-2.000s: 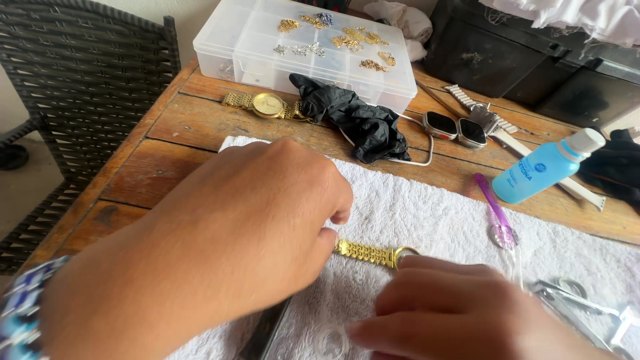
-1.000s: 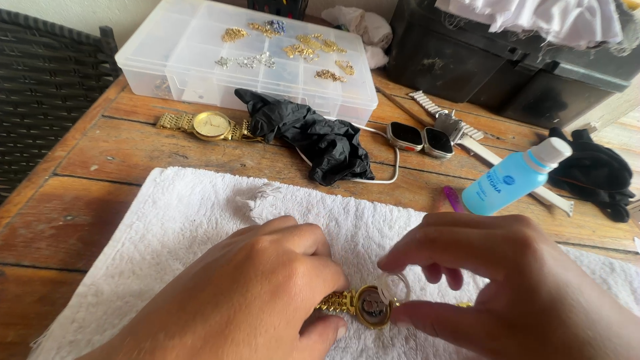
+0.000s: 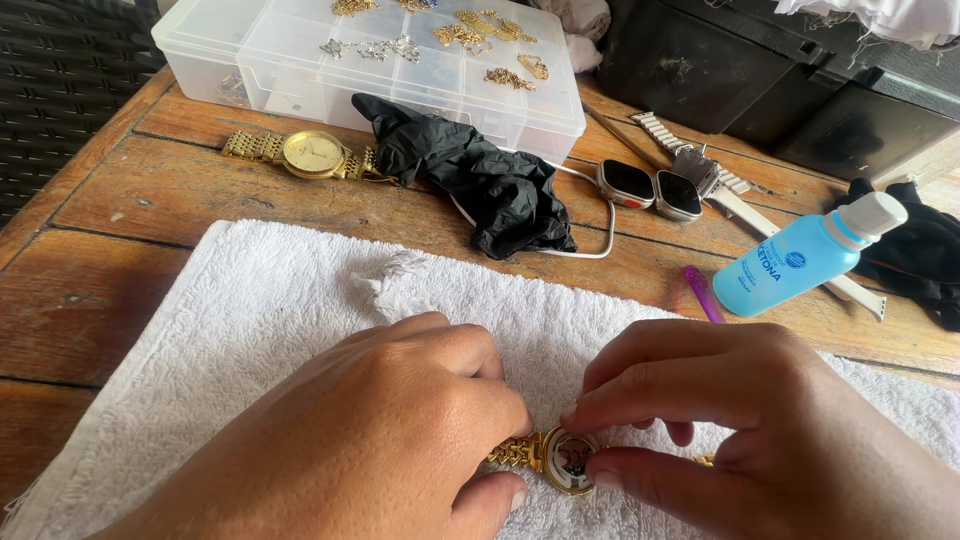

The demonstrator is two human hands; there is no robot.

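A gold-coloured wristwatch (image 3: 570, 460) lies on the white towel with its movement exposed and a pale ring seated inside the case. My left hand (image 3: 405, 427) grips the metal bracelet beside the case, between thumb and fingers. On the other side, my right hand (image 3: 720, 420) touches the case rim with thumb and index finger, pressing at the ring. Part of the bracelet's far end shows under my right palm. Beyond my left hand, a crumpled white tissue (image 3: 405, 281) rests on the towel.
A clear plastic organiser box (image 3: 360, 90) carries chains. Before it lie another gold watch (image 3: 313, 154) and a black glove (image 3: 480, 180). Two smartwatches (image 3: 651, 190), a blue acetone bottle (image 3: 795, 262) and a purple-handled tool (image 3: 703, 294) are further right. Black cases (image 3: 750, 82) stand behind.
My right hand held the pale ring above the open watch case a second ago; the ring now sits in the case. My left hand keeps its hold on the bracelet.
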